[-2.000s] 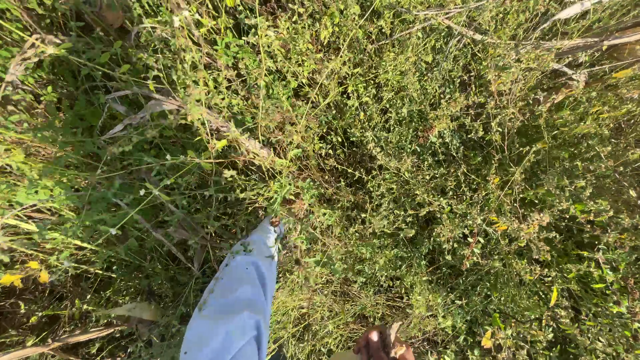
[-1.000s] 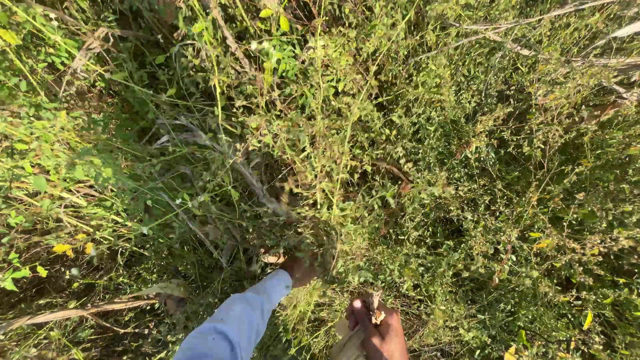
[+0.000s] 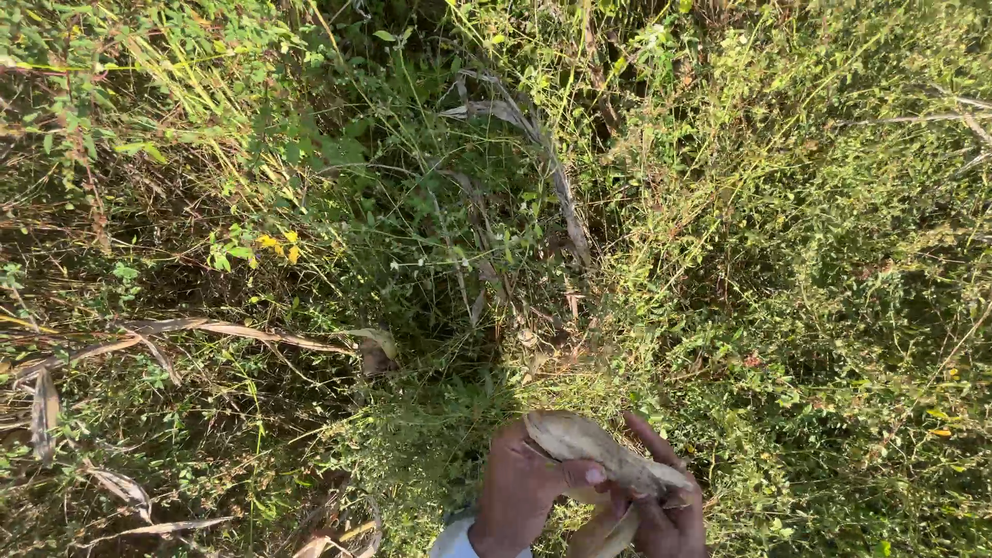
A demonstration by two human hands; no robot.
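Note:
A dry, pale brown corn husk [image 3: 601, 449] is held between my two hands at the lower middle of the view. My left hand [image 3: 519, 488], with a light blue sleeve cuff at the wrist, grips its left part, the thumb lying across it. The fingers of my right hand [image 3: 670, 511] close around its right end, one finger stretched out behind it. A second pale husk piece [image 3: 604, 535] hangs below, between the hands. Whether an ear is inside the husk cannot be told.
Dense green weeds [image 3: 814, 310] surround the hands. A dry corn stalk [image 3: 570, 201] leans behind them, and another dry stalk [image 3: 232, 329] lies at the left. Curled dry leaves [image 3: 44, 415] and a few yellow leaves [image 3: 279, 246] show among the weeds at left.
My left hand, down in the weeds one second ago, has come up to the husk beside my right hand. Both hands now hold it. The view has shifted left.

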